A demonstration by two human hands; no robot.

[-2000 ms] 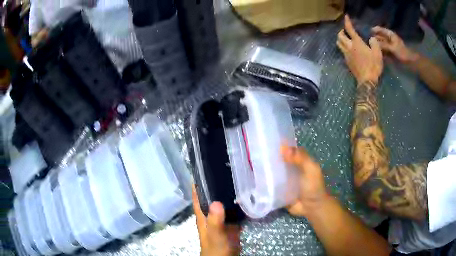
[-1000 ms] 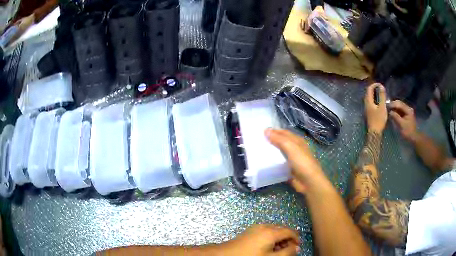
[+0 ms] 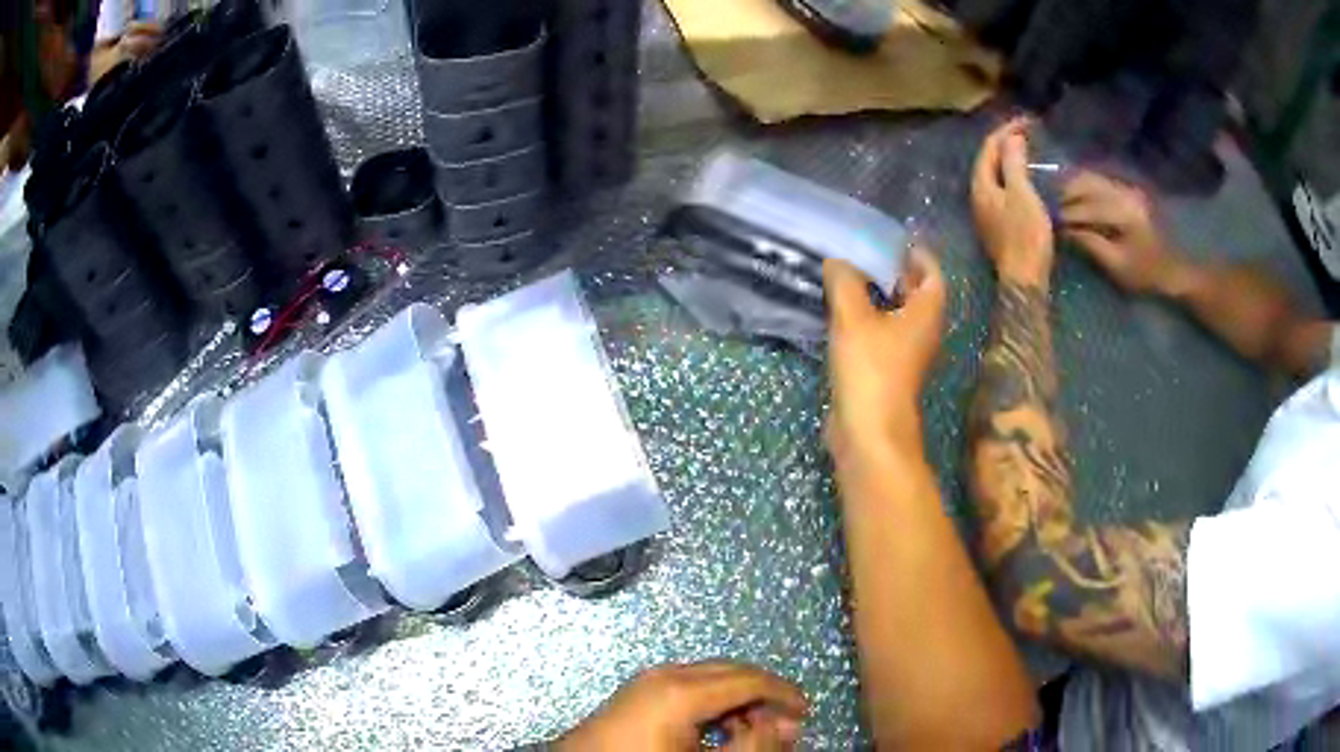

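My right hand (image 3: 886, 323) grips the near right end of a part-built unit (image 3: 801, 228), a frosted white cover with a black base along its near side. The unit is tilted and slightly blurred; the fingers hide its right end. My left hand (image 3: 713, 713) is low at the bottom edge, partly cut off, fingers loosely curled with no part visible in it. A row of frosted covers with dark bases below (image 3: 566, 426) stands on the left, away from both hands.
Tall black sleeve columns (image 3: 482, 140) and a single black sleeve (image 3: 397, 191) stand behind the row. Small wired round parts (image 3: 335, 279) lie near them. Bubble wrap (image 3: 735, 544) covers the table. Brown cardboard (image 3: 823, 74) lies behind. Another person's tattooed arm (image 3: 1021, 470) is close on the right.
My right hand has let go of the frosted unit at the row's right end and moved up and right to grip the separate unit. My left hand remains low. The camera view has turned.
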